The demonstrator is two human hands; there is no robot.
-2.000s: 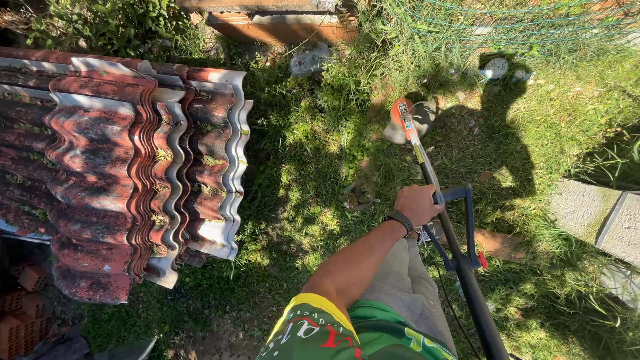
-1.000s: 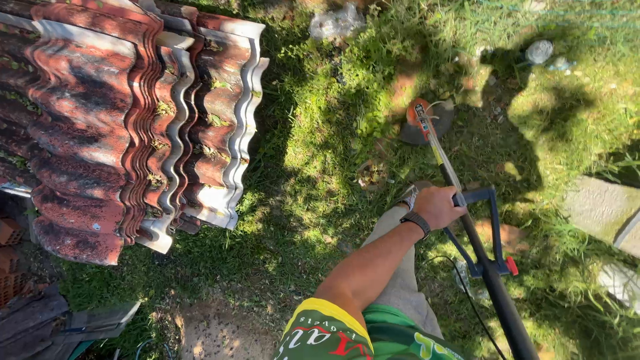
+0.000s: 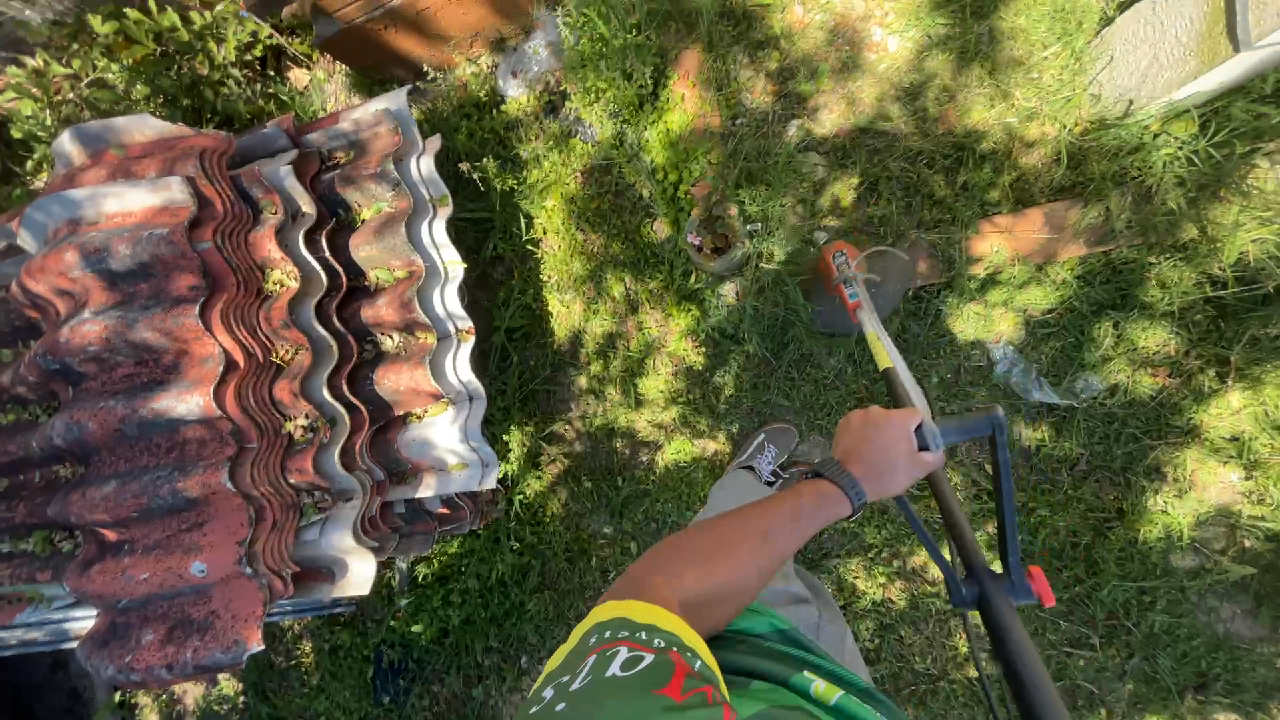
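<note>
My left hand (image 3: 885, 453), with a dark watch at the wrist, is closed around the front handle (image 3: 960, 430) of a string trimmer. The trimmer's dark shaft (image 3: 1010, 640) runs from the bottom edge up and left to its orange head (image 3: 842, 270). A dark guard (image 3: 835, 305) sits at that head, low over the grass, and a pale curved line shows beside it. A red knob (image 3: 1040, 586) marks the handle's lower end. My right hand is out of view.
Stacked corrugated roofing sheets (image 3: 150, 400) fill the left side. A reddish board (image 3: 1040, 232) and clear plastic (image 3: 1030, 375) lie in the grass right of the trimmer head. A concrete slab (image 3: 1160, 55) is at the upper right. My shoe (image 3: 765, 450) stands near my left hand.
The view has shifted. The trimmer head, held near the grass throughout, is now closer to the reddish board. My left hand has kept its grip on the front handle.
</note>
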